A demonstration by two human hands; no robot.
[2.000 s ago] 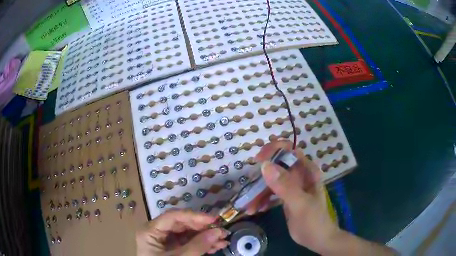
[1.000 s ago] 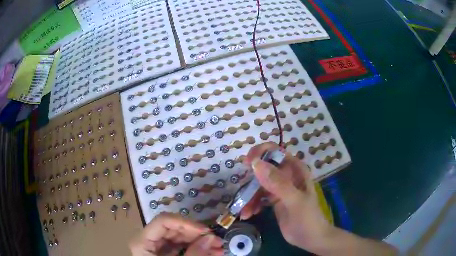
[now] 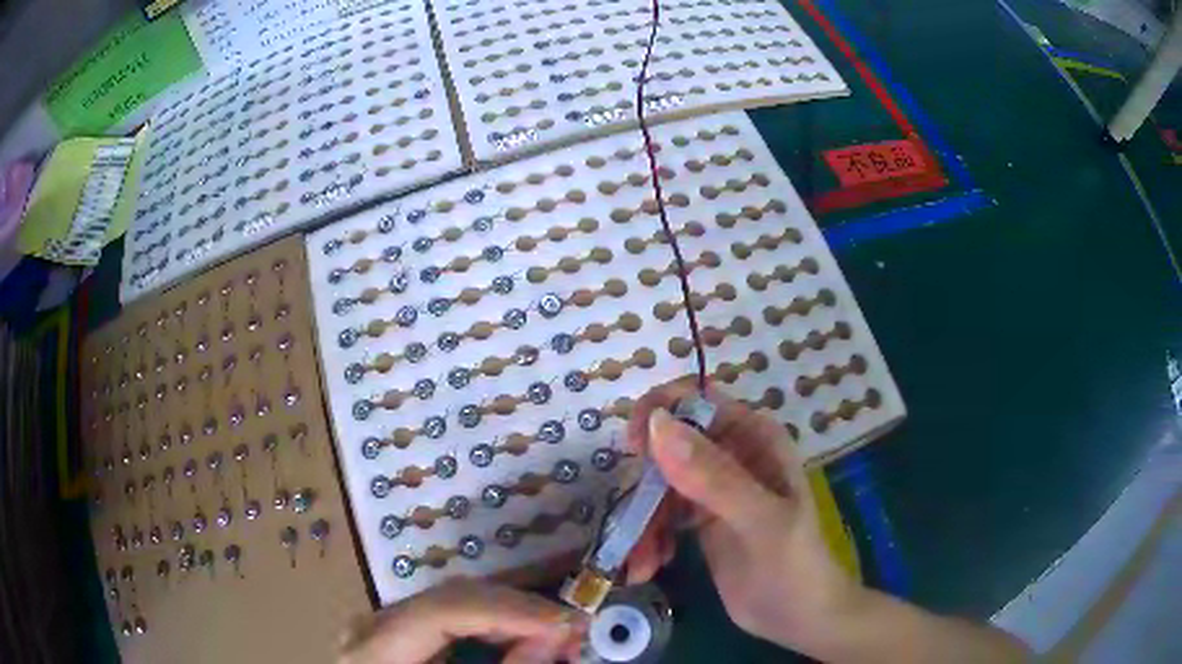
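My right hand (image 3: 745, 499) is closed around a corded hand tool (image 3: 631, 519), a grey-white body with a brass-gold tip pointing down and left. Its thin dark red cord (image 3: 674, 234) runs up across the white tray (image 3: 843, 450). My left hand (image 3: 460, 625) is at the bottom edge, partly cut off, with its fingertips beside the tool tip. Its fingers are pinched together, but I cannot tell what is between them. A round fixture (image 3: 644, 628) with a white centre and dark hole lies just below the tip. Silver discs (image 3: 405, 566) fill the tray's left cut-outs.
A brown tray (image 3: 233, 616) holding small parts with leads lies at the left. Two more white trays (image 3: 145, 288) lie behind. A red label (image 3: 876, 164) and blue, red and yellow tape mark the green mat. Green and yellow papers (image 3: 81, 195) are at the upper left.
The trays and mat have shifted slightly left in view. My right hand and tool have moved left, with the tool held more steeply. My left hand sits lower, more cut off by the bottom edge.
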